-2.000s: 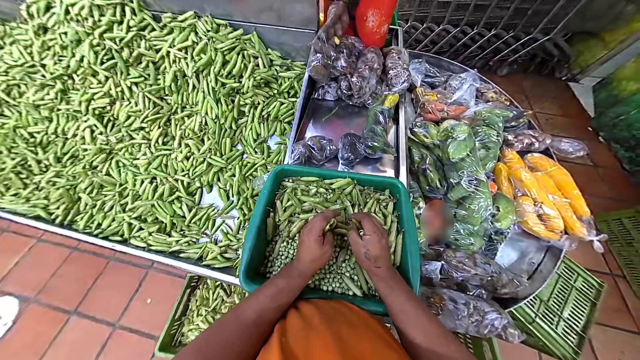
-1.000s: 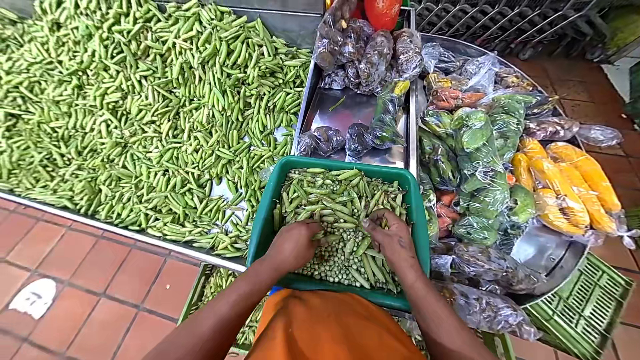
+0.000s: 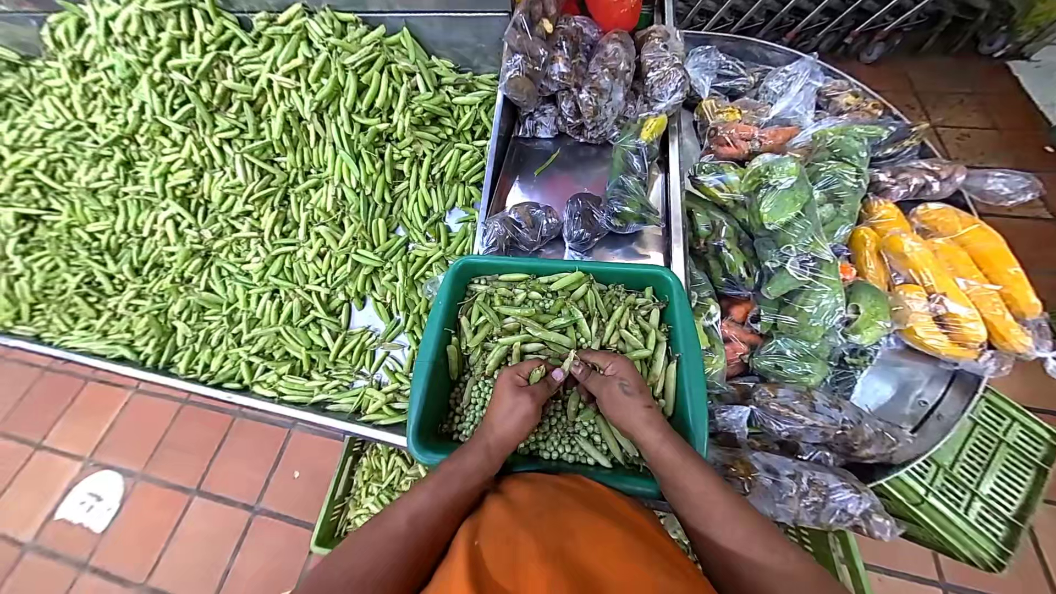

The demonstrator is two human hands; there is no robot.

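A green plastic tub holds green pea pods toward its far side and loose shelled peas nearer my body. Above the peas, my left hand has a pod pinched between thumb and fingers. My right hand meets it at the fingertips, gripping a small pale pod piece. The fingers partly hide what they hold. Left of the tub, a large heap of pea pods covers a display counter.
A metal tray with bagged produce lies beyond the tub. To the right are bagged green vegetables, wrapped yellow produce and a green crate. Another crate of pods stands low at the left. Tiled floor shows below the counter.
My hands, apart over the tub one second ago, have come together at the fingertips. The tub remains in front of my body.
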